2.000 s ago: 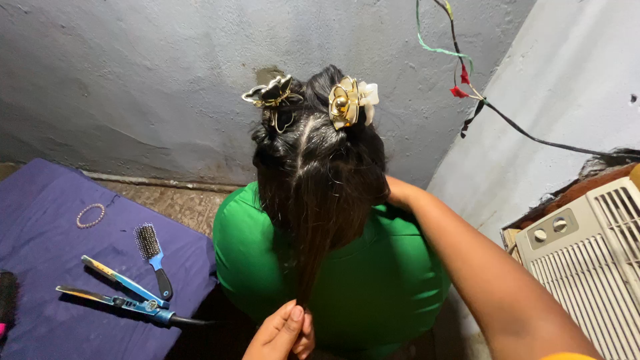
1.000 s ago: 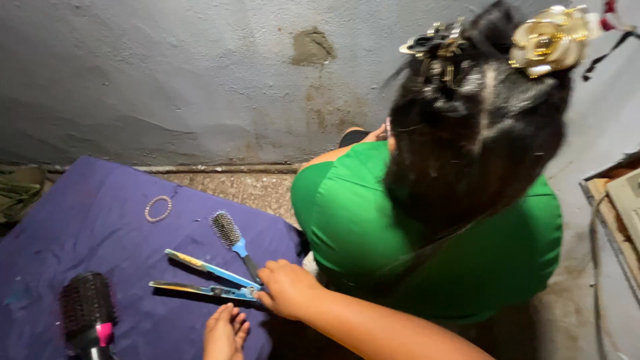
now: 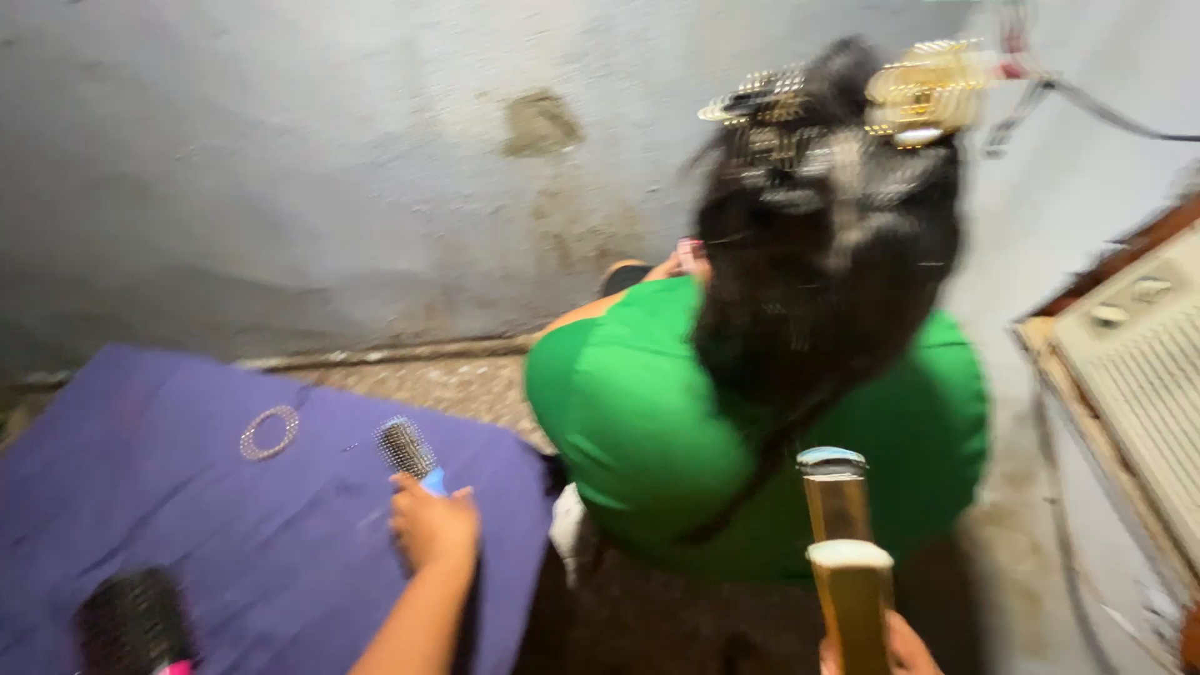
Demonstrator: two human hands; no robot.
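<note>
A flat hair straightener (image 3: pixel 848 562) with gold-toned plates points upward at the lower right, and my right hand (image 3: pixel 881 647) is closed around its lower part, partly cut off by the frame edge. My left hand (image 3: pixel 436 520) grips a blue-handled hairbrush (image 3: pixel 407 448) lying on the purple cloth; the handle is largely hidden by the fingers. In front sits a person in a green top (image 3: pixel 637 403), seen from behind. Their long dark hair (image 3: pixel 797 281) is parted, with a dark metallic hair clip (image 3: pixel 764 103) at the left and a gold flower clip (image 3: pixel 923 89) at the right.
A purple cloth-covered surface (image 3: pixel 253 544) is at the left, with a beaded bracelet (image 3: pixel 269 432) and a round black brush (image 3: pixel 136 619) on it. A grey wall (image 3: pixel 309 187) stands behind. At the right are an air conditioner (image 3: pixel 1144 347) and hanging wires (image 3: pixel 1116 120).
The hair straightener, on the cloth in both earlier frames, is now lifted in my right hand. My left hand has taken hold of the blue hairbrush. The hair held two seconds ago was let go.
</note>
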